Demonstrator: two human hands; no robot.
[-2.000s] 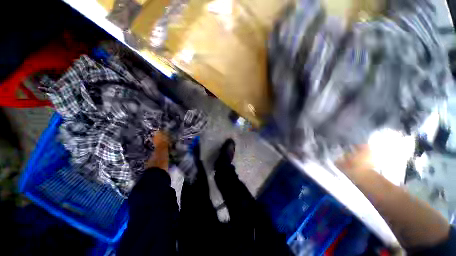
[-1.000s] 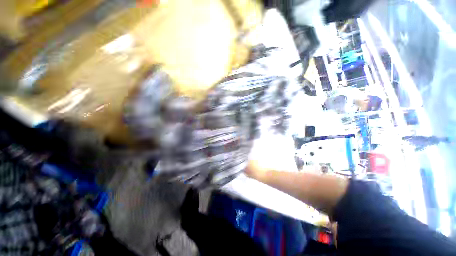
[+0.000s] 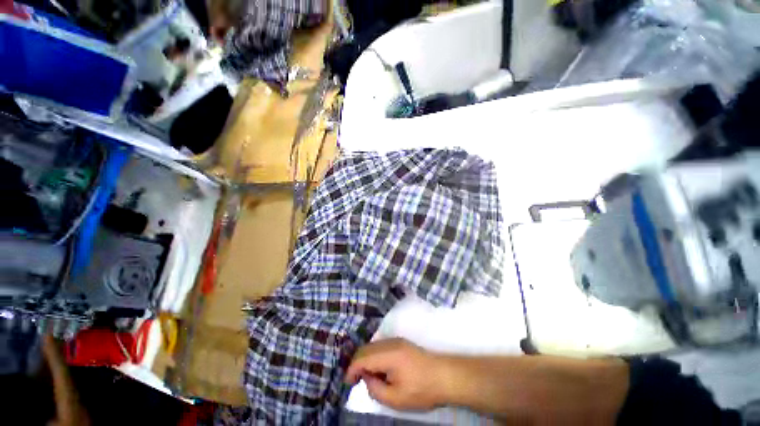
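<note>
Plaid garment pieces (image 3: pixel 408 225) in black, white and blue check lie spread on the white table (image 3: pixel 467 329), partly over brown cardboard (image 3: pixel 258 225). They trail down to the bottom edge of the picture. My right hand (image 3: pixel 400 374) reaches in from the right, its curled fingers closed on the cloth's right edge near the bottom. The fingertips are partly hidden. My left hand is not in view.
A white sewing machine with a blue stripe (image 3: pixel 646 250) stands at right. Another plaid heap (image 3: pixel 279 29) lies on the cardboard's far end. At left are a neighbouring machine (image 3: pixel 125 270), a red object (image 3: pixel 104 345) and another person's forearm (image 3: pixel 62 383). Scissors-like red handles (image 3: pixel 210 262) show.
The view has swung from the blue crate and floor to the tabletop. The plaid cloth, blurred in my right hand before, now lies spread on the table. My left hand has left the view.
</note>
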